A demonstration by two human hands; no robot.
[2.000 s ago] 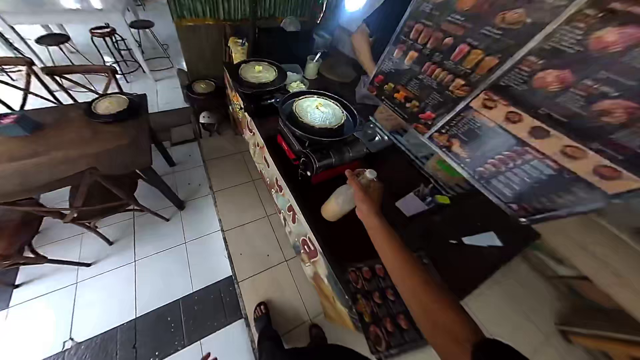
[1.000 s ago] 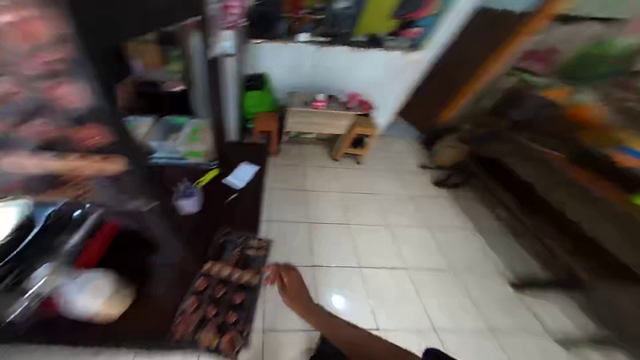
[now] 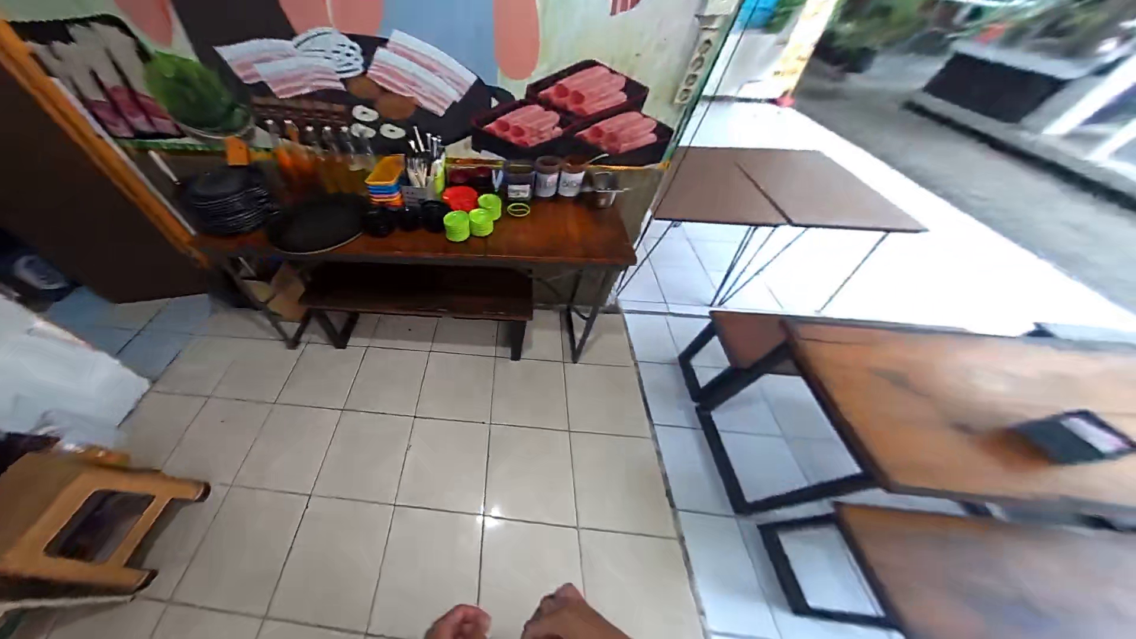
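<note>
My left hand (image 3: 459, 623) shows at the bottom edge with its fingers curled; nothing can be seen in it. Close beside it on the right is my right hand (image 3: 568, 612), seen from the back, its fingers bent and mostly hidden. Both hang above the tiled floor. Ahead, against a painted wall, a wooden side table (image 3: 586, 235) bears stacked dark plates (image 3: 229, 200), a round black tray (image 3: 317, 224), bottles of orange liquid (image 3: 311, 164), a cutlery holder (image 3: 422, 182), stacked green dishes (image 3: 469, 222) and labelled jars (image 3: 546, 177).
A low bench (image 3: 417, 291) stands under the side table. At the right are a wooden table (image 3: 958, 390) with a dark box (image 3: 1076, 437) on it, and a bench (image 3: 994, 568). A wooden stool (image 3: 89, 497) stands at the left. Another table (image 3: 781, 186) is farther back.
The view has swung far round, from the cooking counter to the side table. Two seconds ago my right hand held a plastic bottle; one second ago it was off the bottle.
</note>
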